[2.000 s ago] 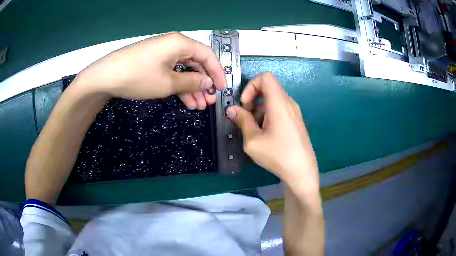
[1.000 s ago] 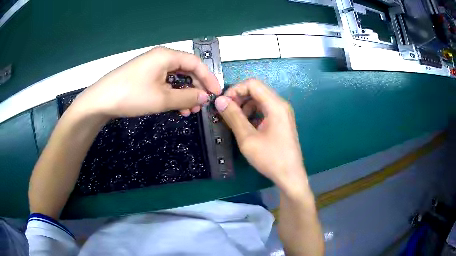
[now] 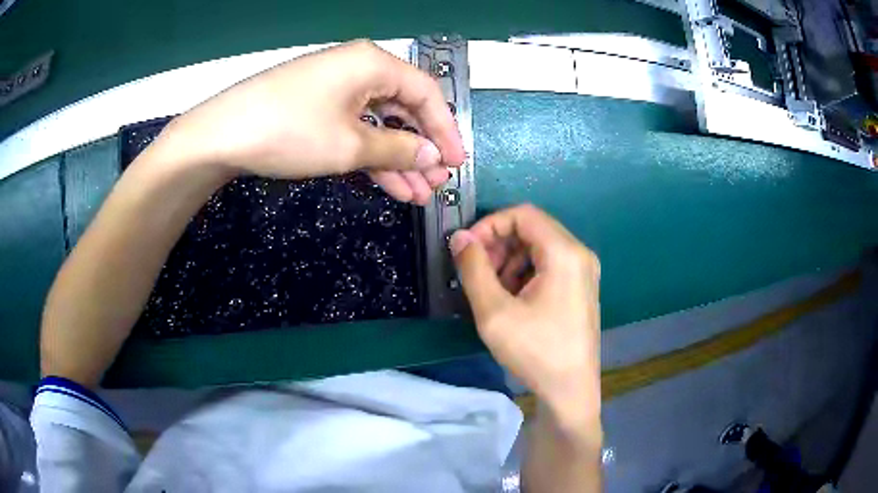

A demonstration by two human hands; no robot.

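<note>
The narrow grey fixture strip (image 3: 449, 265) stands lengthwise away from me, with a single row of seats, several showing small bright parts. The black parts tray (image 3: 289, 260), covered with glittering specks, lies against its left side. My left hand (image 3: 361, 125) is over the strip's upper half and the tray's far edge, thumb and forefinger close together; small dark components (image 3: 393, 122) show in its curled palm. My right hand (image 3: 529, 289) is at the strip's lower right edge, thumb and forefinger together over a seat; whether a part is between them cannot be told.
A white rail (image 3: 616, 75) runs behind the green bench (image 3: 655, 212). The benchtop machine (image 3: 746, 58) stands at the far right. Another grey strip (image 3: 27, 77) lies at the far left on the darker green surface. A yellow line (image 3: 712, 342) crosses the floor.
My hands have come apart from where their fingertips met over the strip. My right hand has moved down along the strip. The view has shifted slightly.
</note>
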